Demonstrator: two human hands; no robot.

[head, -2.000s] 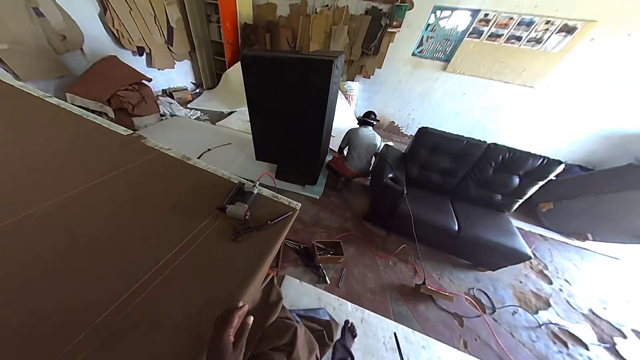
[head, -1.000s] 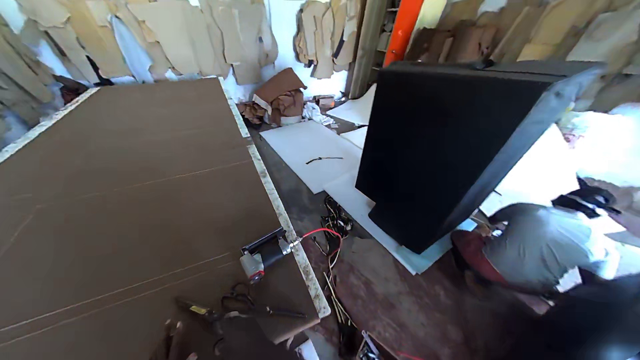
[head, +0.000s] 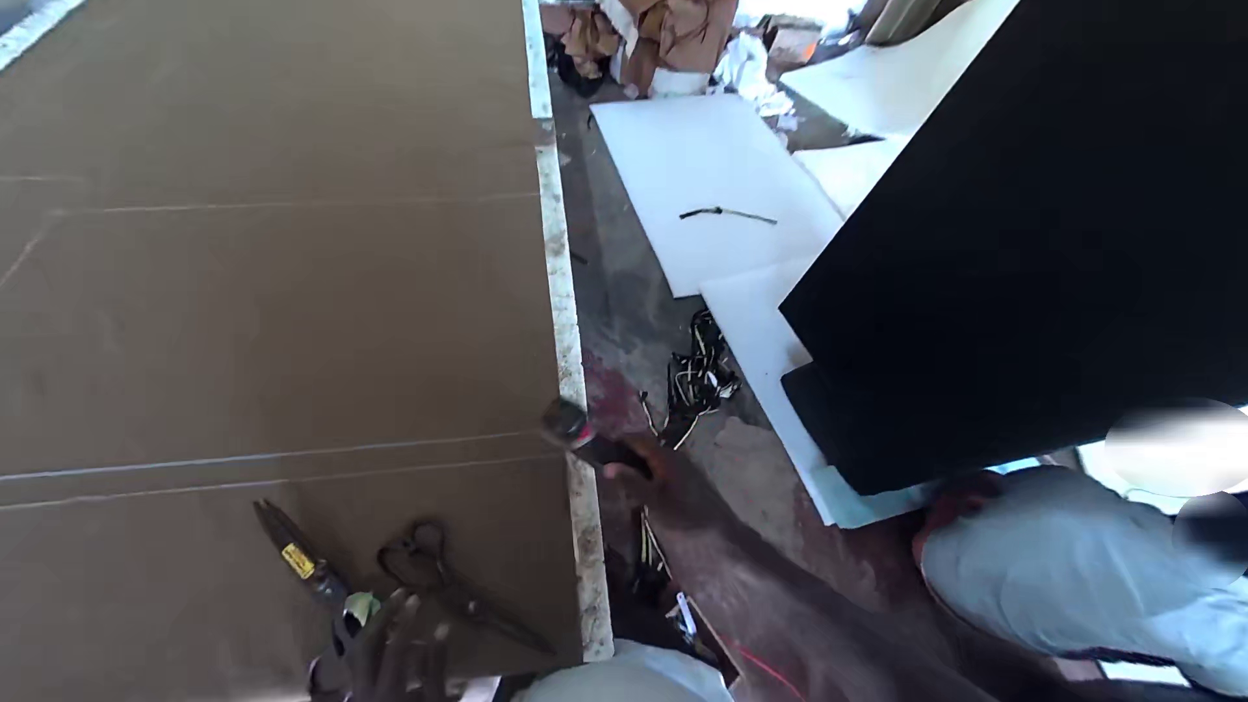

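A brown sheet material (head: pixel 292 322) with chalk lines covers the table. My right hand (head: pixel 648 473) holds a dark hand-held tool (head: pixel 593 439), blurred, over the table's right edge; its exact kind is hard to tell. Near the bottom, my left hand (head: pixel 400 643) is beside the handles of shears (head: pixel 302 561) with a yellow label and a green wrap; whether its fingers grip them is unclear. Dark metal scissors (head: pixel 468 600) lie on the brown material just right of these shears, close to my left hand.
The table's pale, worn edge strip (head: pixel 565 322) runs down the middle. White sheets (head: pixel 721 195) and tangled cords (head: pixel 697 375) lie on the floor. A large black upholstered piece (head: pixel 1033 253) stands at the right. Another person (head: pixel 1063 556) is low beside it.
The pneumatic tool seen lying at the table's corner earlier no longer lies there, and my right hand now holds a tool there. The view has turned and moved closer to the table.
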